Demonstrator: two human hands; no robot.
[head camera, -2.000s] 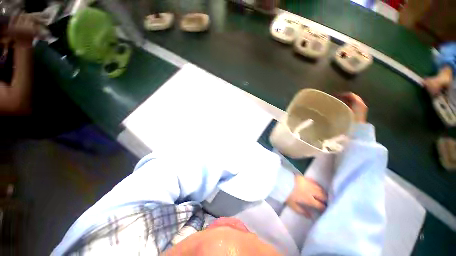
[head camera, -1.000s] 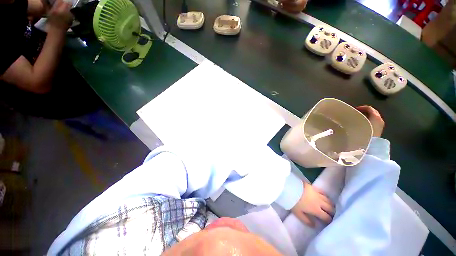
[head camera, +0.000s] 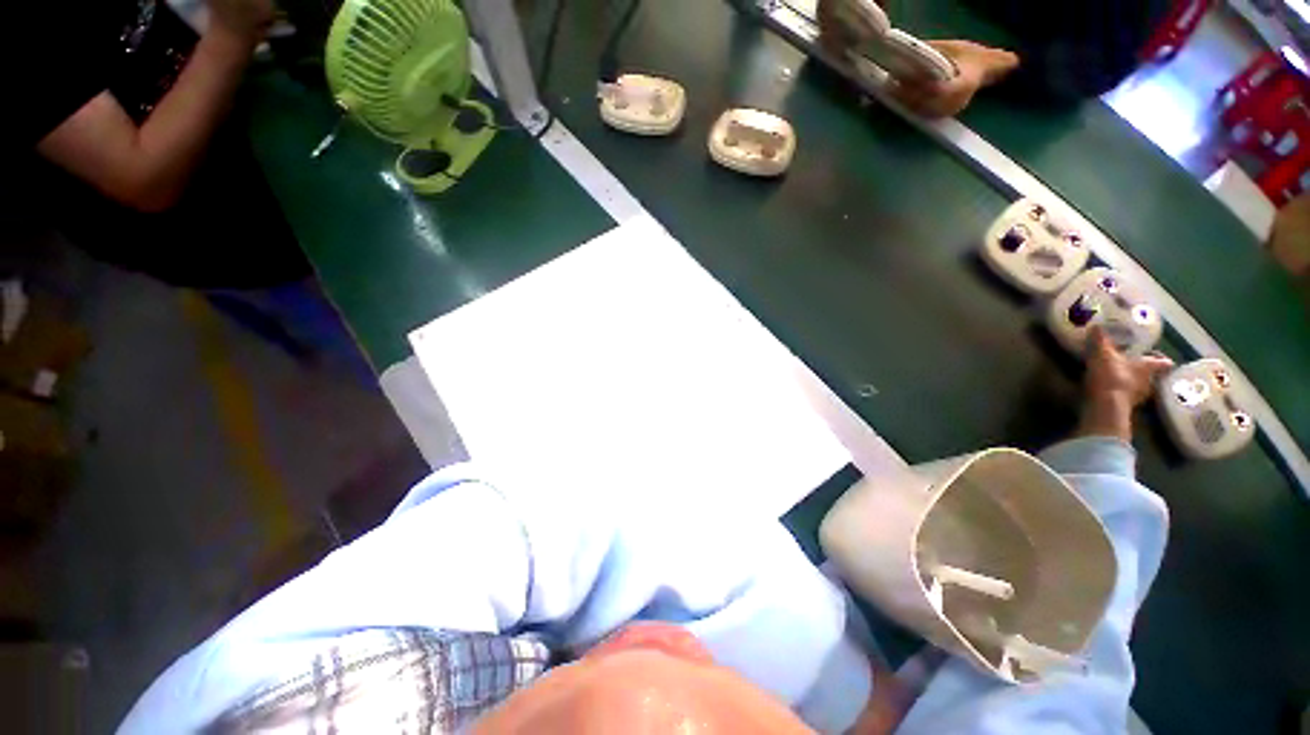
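A beige open tub (head camera: 876, 539) stands tilted at the bench's near edge, its mouth facing up and right, with two slim white posts (head camera: 974, 582) inside. My right hand (head camera: 1118, 385) reaches past the tub, fingers spread, at the near edge of the middle beige appliance head (head camera: 1099, 305); no grip shows. Another appliance head (head camera: 1034, 244) lies to its upper left and a third (head camera: 1207, 409) to its lower right, dotted grilles up. My left hand (head camera: 886, 704) is low beside the tub, mostly hidden by sleeve and picture edge; its fingers are unclear.
A white mat (head camera: 632, 373) lies left of the tub. Two upturned heads (head camera: 641, 105) (head camera: 751, 142) lie at the back. A green fan (head camera: 400, 72) stands at left. Another person's hand (head camera: 955, 79) holds beige shells across the pale rail. Another person's arm (head camera: 129, 151) is at upper left.
My right hand has left the tub's far side and reached up to the middle head. The view has shifted, and the tub leans more. My left hand is now mostly hidden.
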